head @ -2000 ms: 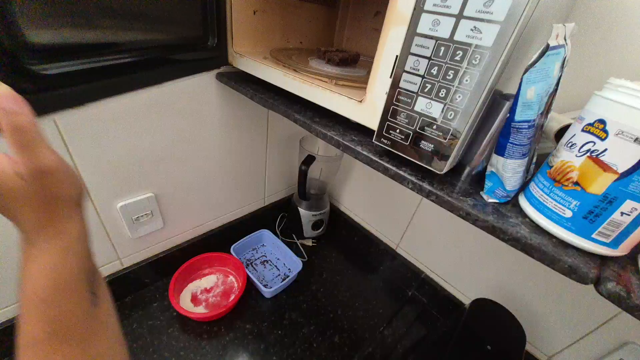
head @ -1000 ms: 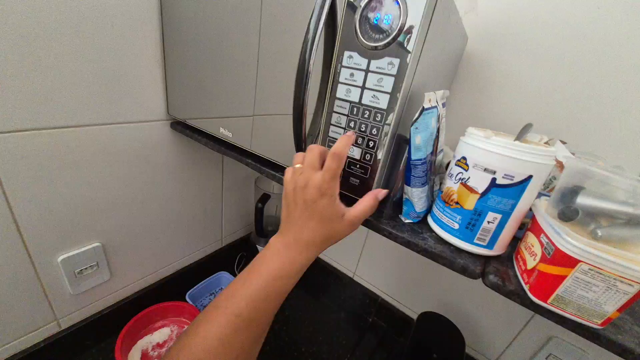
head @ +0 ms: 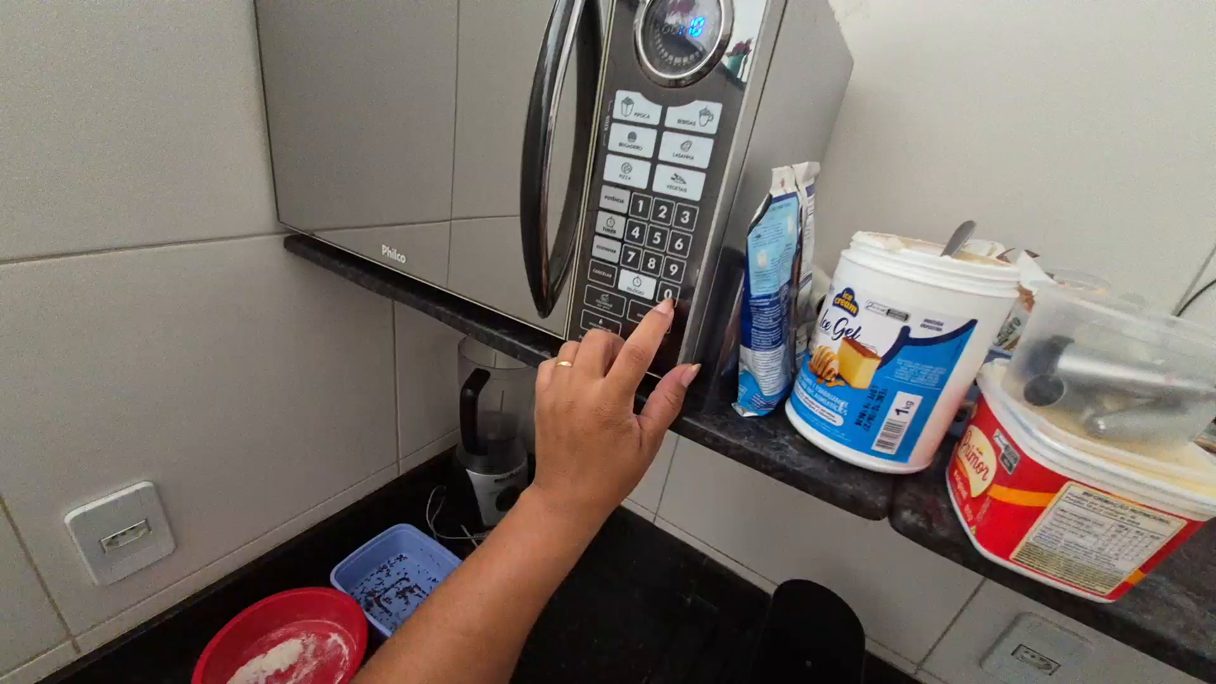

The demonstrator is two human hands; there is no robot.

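My left hand, with a ring on one finger, is raised in front of the microwave oven. Its index fingertip is at the 0 key, low on the keypad; whether it presses cannot be told. The other fingers are bent, the thumb stands apart and nothing is held. The door is closed, with a black curved handle beside the keys. Blue digits glow on the round display. My right hand is out of view.
The stone shelf bears a blue bag, a white tub and a red tub. Below stand a blender, a blue container, a red bowl with white powder, and a black object.
The microwave door, open two seconds ago with a dark food piece inside, is now closed. My left hand has come from the left edge to the keypad, and its index finger has moved lower over the keys.
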